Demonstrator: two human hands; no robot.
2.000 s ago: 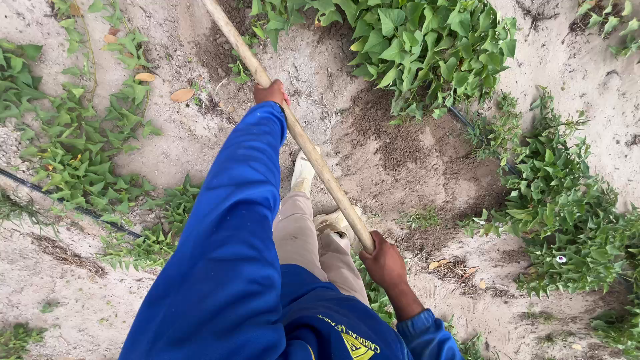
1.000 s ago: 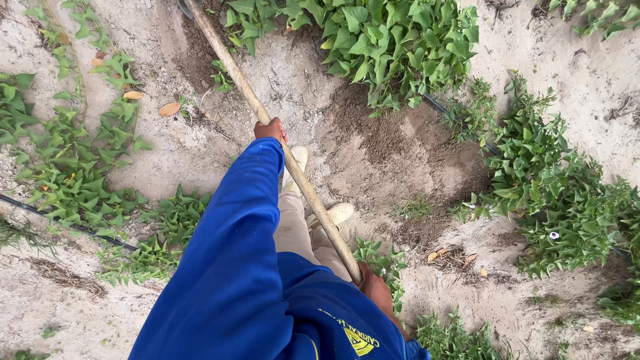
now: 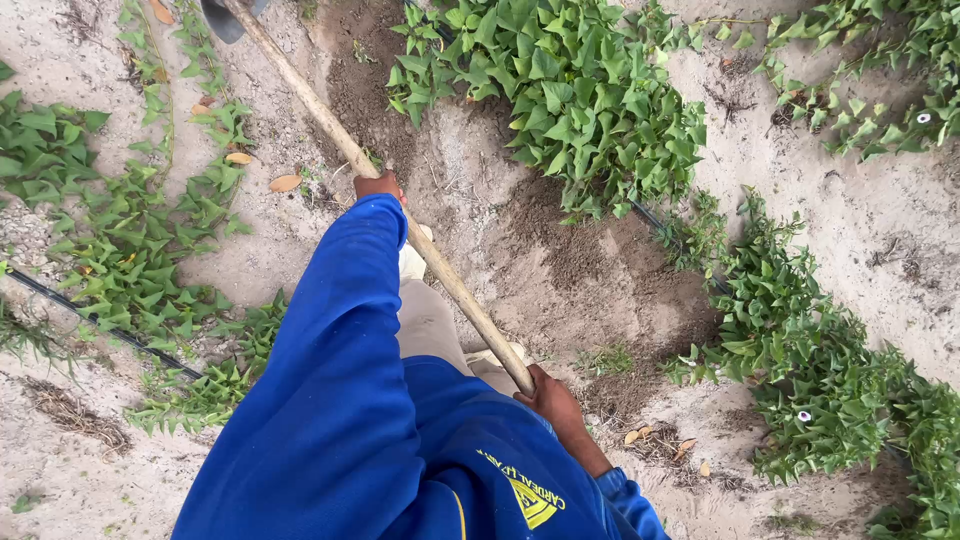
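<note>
A long wooden handle point(image 3: 457, 289) runs diagonally across the head view, from a grey metal blade point(image 3: 223, 19) at the upper left edge, partly cut off, down to my body. My left hand point(image 3: 380, 187) is closed around the handle's middle, the arm in a blue sleeve. Close to the handle's lower end, my right hand point(image 3: 553, 401) grips it, thumb against the wood. The blade rests over or near pale sandy soil; whether it touches is unclear. My light shoes show partly beneath the handle.
Leafy green vines point(image 3: 577, 97) grow at top centre, with more vines point(image 3: 817, 375) at right and others point(image 3: 142, 247) at left. Black irrigation tubing point(image 3: 105, 324) crosses the left ground and passes under the plants at right. Darker loosened soil point(image 3: 577, 262) lies right of the handle.
The grey blade has come into sight at the upper left. Both hands stay on the handle. The view has shifted somewhat.
</note>
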